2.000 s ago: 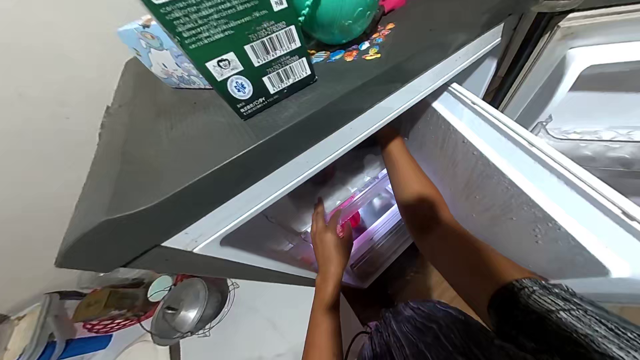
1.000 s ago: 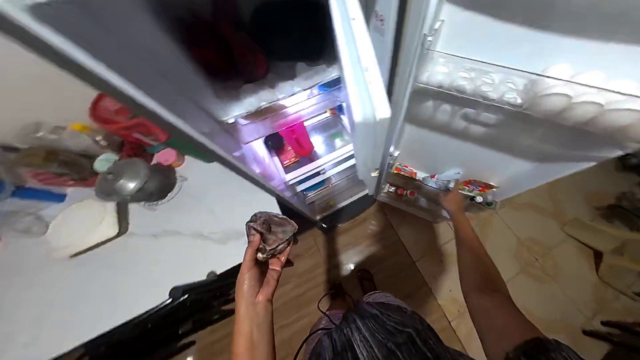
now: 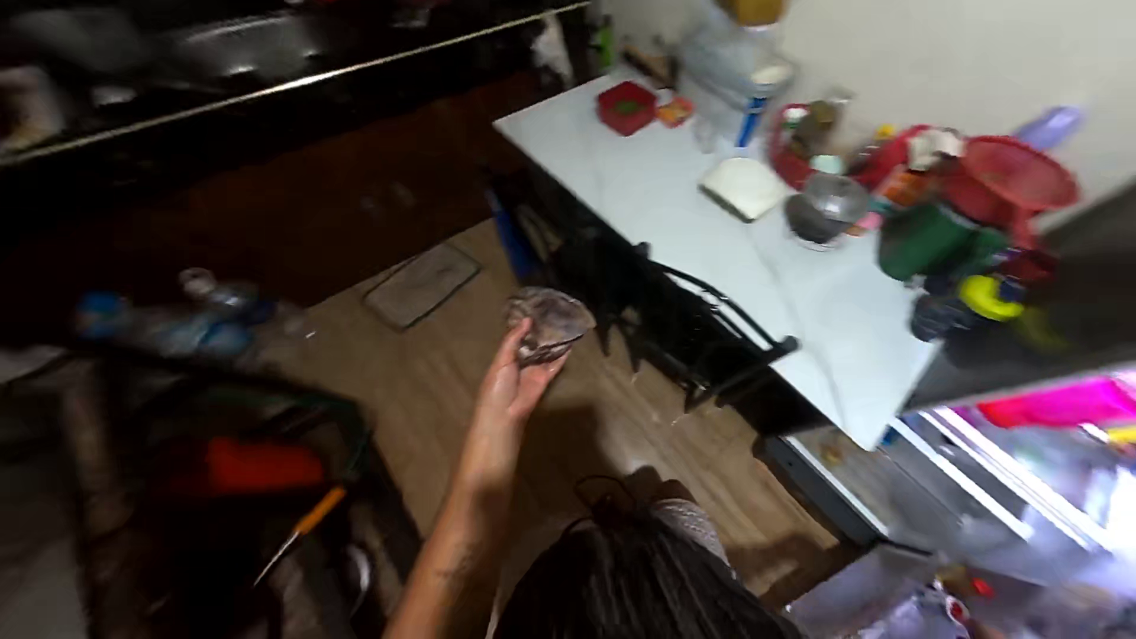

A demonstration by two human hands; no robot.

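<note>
My left hand point(image 3: 524, 373) reaches out over the floor, its thumb and fingers closed around a frosty, grey-brown package point(image 3: 550, 321) whose contents I cannot tell. The package is near the middle of the view, left of a black metal chair point(image 3: 710, 311). My right hand is out of the frame. At the lower right, the lit inside of the refrigerator point(image 3: 994, 470) shows, with bright pink and red things on a shelf.
A white table point(image 3: 781, 284) bears a lidded metal pot point(image 3: 825, 209), a white board point(image 3: 744, 188), a red bowl point(image 3: 627, 108) and red baskets point(image 3: 1021, 177). Plastic bottles point(image 3: 204, 328) and a mat point(image 3: 422, 284) lie at the left. An orange-handled tool point(image 3: 319, 510) is at the lower left.
The view has swung away from the refrigerator. Two seconds ago both hands were at its freezer; one second ago my left hand held the package and my right was at the door shelf. My right hand has left view.
</note>
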